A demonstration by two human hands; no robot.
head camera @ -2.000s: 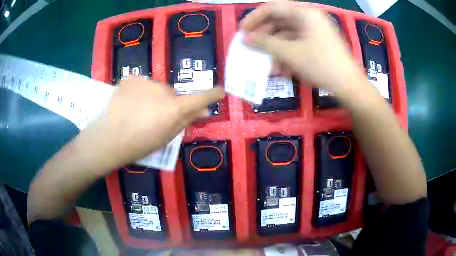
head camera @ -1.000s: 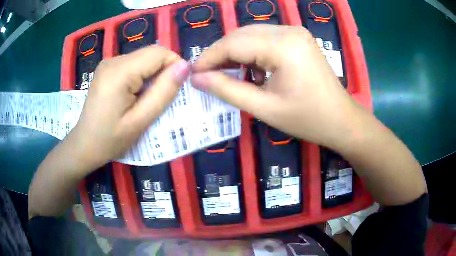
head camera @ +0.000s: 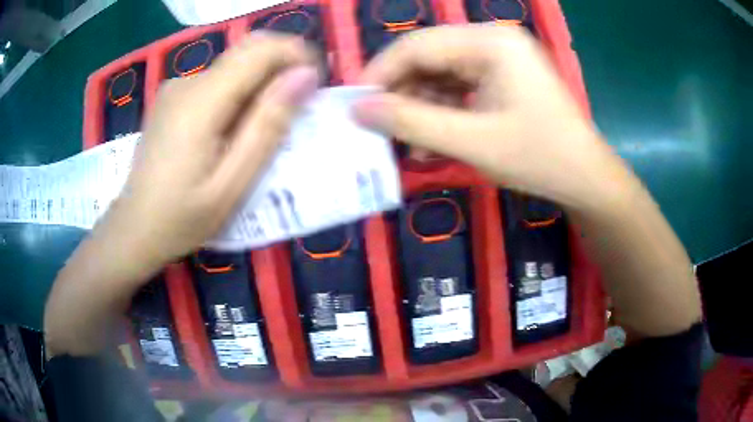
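Note:
My left hand (head camera: pixel 202 140) pinches a white label strip (head camera: pixel 322 165) printed with black bars, held above the foam tray. My right hand (head camera: pixel 487 107) has thumb and forefinger on the strip's upper right edge; the hand is slightly blurred. The strip also trails left (head camera: pixel 62 185) past my left wrist. The red foam tray (head camera: pixel 388 330) holds two rows of black phones with orange rings. A front-row phone (head camera: pixel 438 272) has a white information label (head camera: pixel 443 320) on its lower part. My hands and the strip hide much of the back row.
The shiny green bench (head camera: pixel 660 157) extends around the tray. A white item (head camera: pixel 219 8) lies at the top edge, cut off. Crumpled white pieces (head camera: pixel 582 356) are at the lower right. A patterned surface (head camera: pixel 363 410) shows at the bottom edge.
Both hands were apart two seconds ago; they came together on the strip and now have a small gap between their fingertips. The tray has shifted left in the view.

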